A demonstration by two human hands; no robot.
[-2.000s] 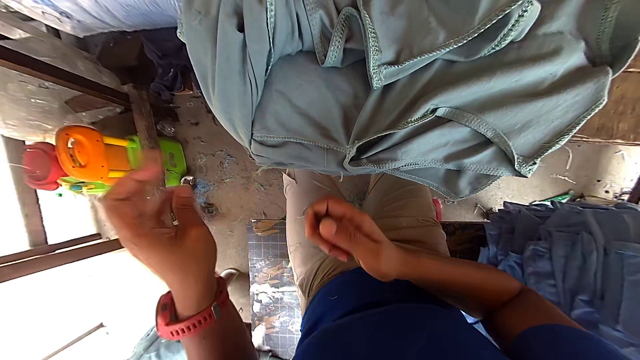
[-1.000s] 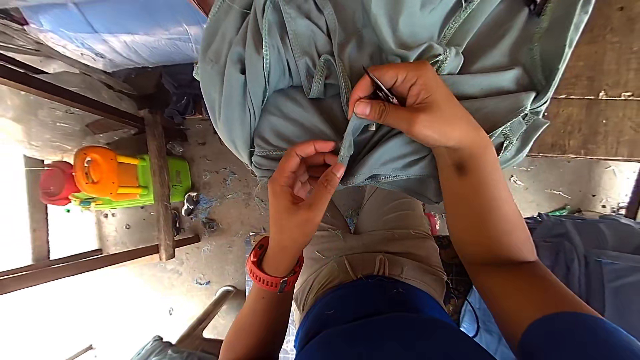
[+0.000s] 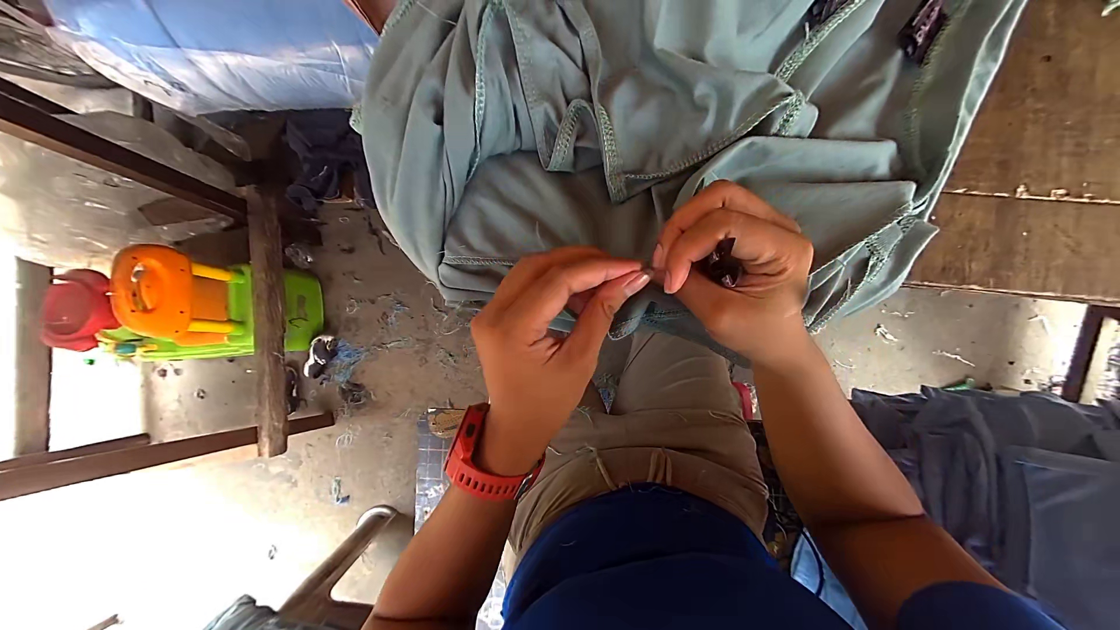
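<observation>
Grey-green fabric with overlocked seams (image 3: 560,206) lies heaped over the near edge of a wooden table and hangs toward my lap. My left hand (image 3: 556,328), with a red watch (image 3: 486,459) on its wrist, pinches something small at the fabric's lower edge. Thumb and fingers of my right hand (image 3: 735,267) pinch close beside it, the fingertips nearly touching. What lies between them is too small to make out, perhaps a bit of the cloth edge. A small dark tool (image 3: 723,262), partly hidden, is tucked in my right palm.
The wooden tabletop (image 3: 1032,157) spans the right. Dark blue-grey garments (image 3: 989,472) are piled at lower right. An orange and green plastic toy (image 3: 175,293) stands at left behind a wooden post (image 3: 268,324). Thread scraps litter the floor (image 3: 376,289). A blue wrapped bundle (image 3: 236,52) lies at upper left.
Both hands were apart, off the cloth, two seconds ago. One second ago they held a strip of the fabric between them; now their fingertips meet lower, at its edge.
</observation>
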